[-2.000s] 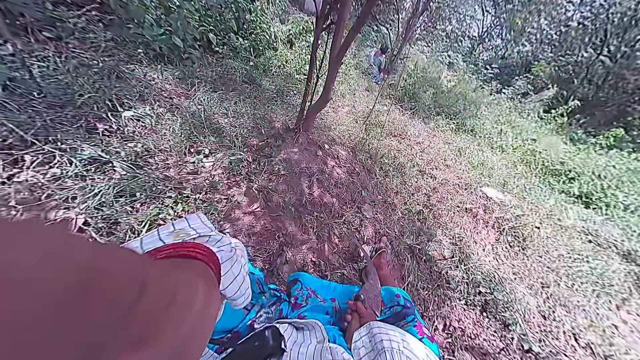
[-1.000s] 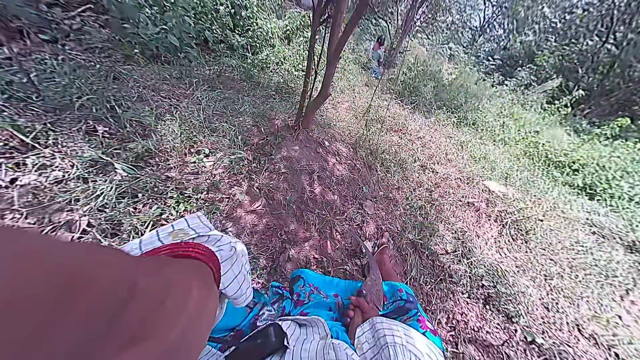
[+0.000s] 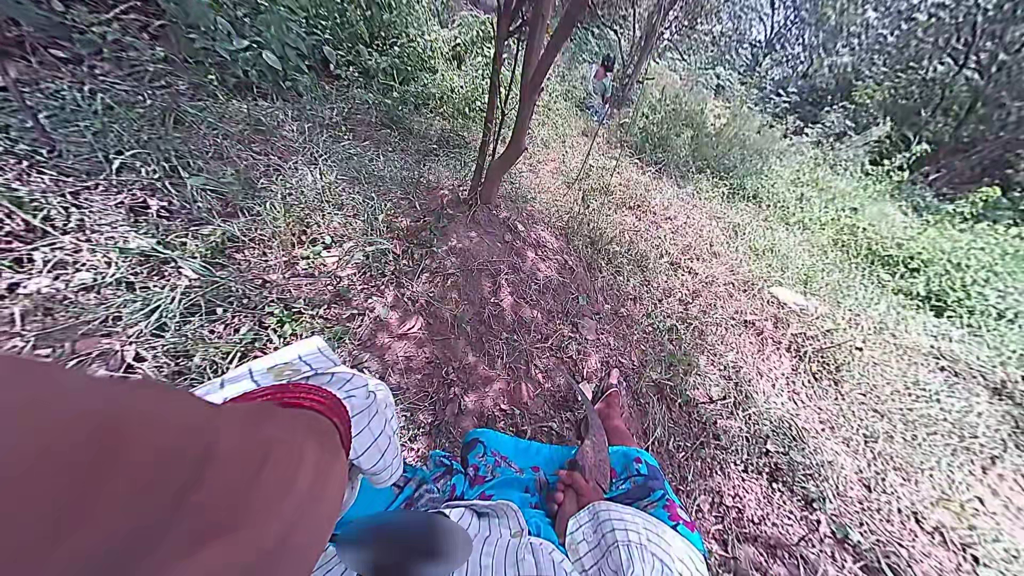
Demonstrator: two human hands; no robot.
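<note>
Very near the camera at the lower left is my left hand (image 3: 168,472), blurred, with red bangles (image 3: 308,400) at the wrist and a striped white sleeve behind them. Its fingers lie outside the frame, so its grip cannot be seen. My right hand (image 3: 578,494) rests over my lap, closed around the lower end of a sickle-like metal tool (image 3: 593,458). The tool's dull blade narrows to a thin point directed away from me, beside a bare foot (image 3: 612,408). Blue flowered cloth (image 3: 504,452) covers my lap. A dark blurred object (image 3: 404,544) lies against the striped shirt.
A tree with several thin trunks (image 3: 516,136) rises ahead from a low mound of bare soil (image 3: 480,272). Another person (image 3: 600,88) is farther off behind it. Dry grass and leaf litter surround me, a pale flat object (image 3: 792,299) lies to the right, and bushes line both sides.
</note>
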